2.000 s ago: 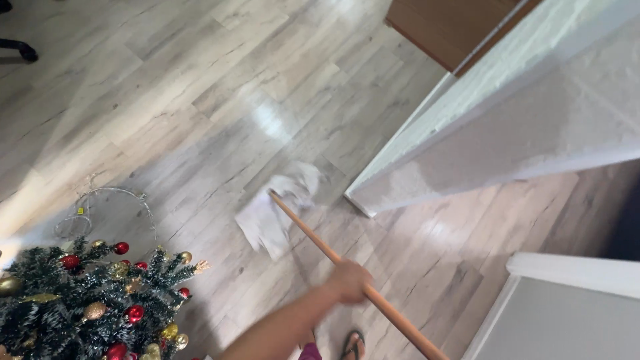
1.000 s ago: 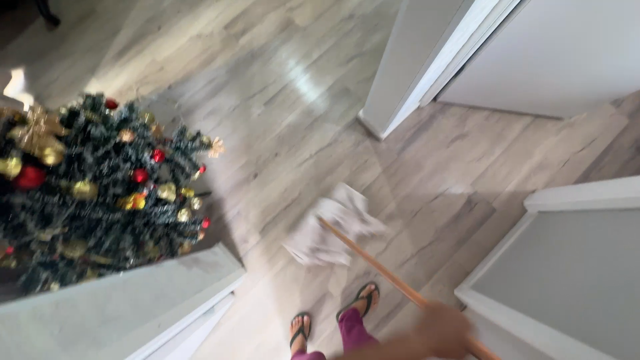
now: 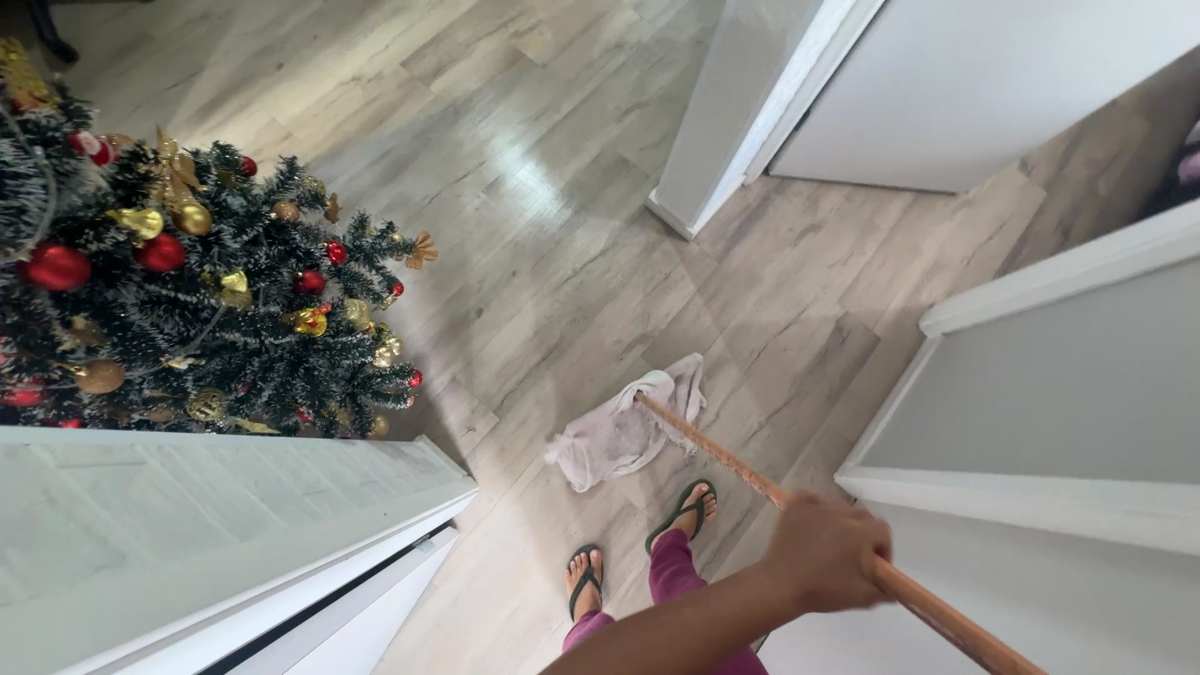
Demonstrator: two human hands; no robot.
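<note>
My left hand [image 3: 830,553] is closed around a wooden mop handle [image 3: 717,455], which slants from the lower right corner up to the floor. At its far end lies a damp-looking, off-white cloth [image 3: 614,441], bunched around the tip and spread flat on the wood-look floor [image 3: 562,291]. The cloth rests just ahead of my feet, which wear dark flip-flops [image 3: 694,511]. My left forearm crosses above my purple trousers. My right hand is out of the picture, as is the upper end of the handle.
At left, a decorated Christmas tree [image 3: 244,309] with red and gold baubles stands behind a white wall end [image 3: 234,525]. Another wall end [image 3: 731,122] and a white door [image 3: 937,94] are at upper right. A grey and white wall section [image 3: 1050,394] is close on the right.
The cloth has moved over the floor, past the upper wall end, and now lies nearer my feet. My left hand has stayed on the handle. The view has shifted, showing more of the tree and walls.
</note>
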